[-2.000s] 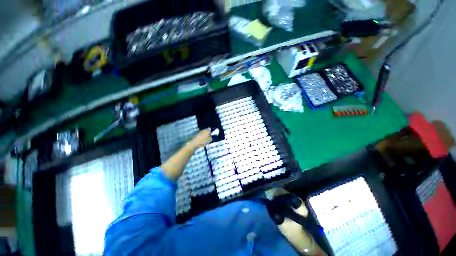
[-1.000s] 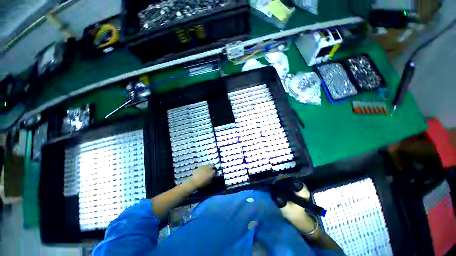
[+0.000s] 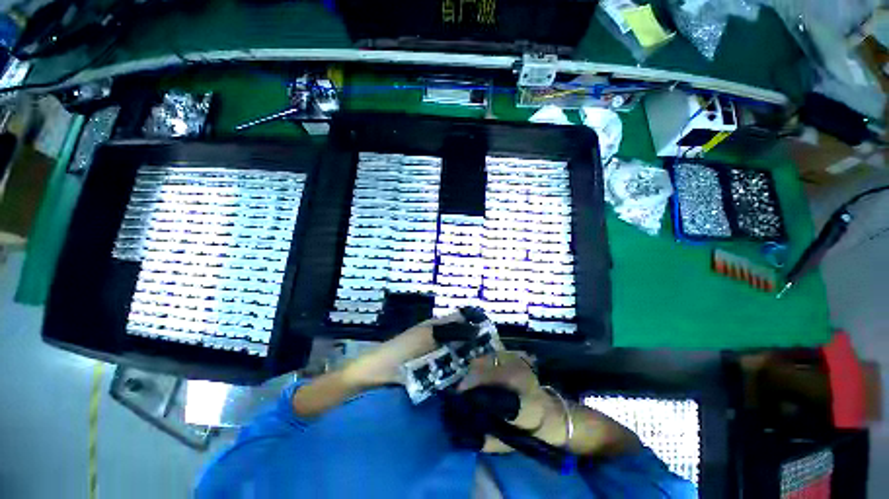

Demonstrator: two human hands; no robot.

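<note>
A silvery oblong metal workpiece [image 3: 450, 359] with dark recesses is held tilted in front of my chest, over the near edge of the centre parts tray [image 3: 462, 190]. My left hand [image 3: 395, 359] grips its left and upper side. My right hand [image 3: 521, 395] touches its right end and also holds a slim black tool [image 3: 526, 443] with a blue end, pointing down to the right. Black coverings show on some fingers. The tool's tip is hidden by the hands. The centre tray holds close rows of silvery parts, with dark gaps at the back middle and the front.
The left parts tray [image 3: 66, 283] adjoins the centre one. A lower-right parts tray [image 3: 715, 429] sits beside my body. At the right are small-parts trays [image 3: 704, 200], an orange-red strip holder [image 3: 744, 270], a hanging dark tool [image 3: 817, 244], plastic bags [image 3: 638, 193] and a white box [image 3: 690, 124]. A black bin [image 3: 468, 21] stands on the shelf.
My left hand has moved from the centre tray to my chest and now holds a workpiece. My right hand has come in from the right with the tool to meet it. The view has turned and shifted.
</note>
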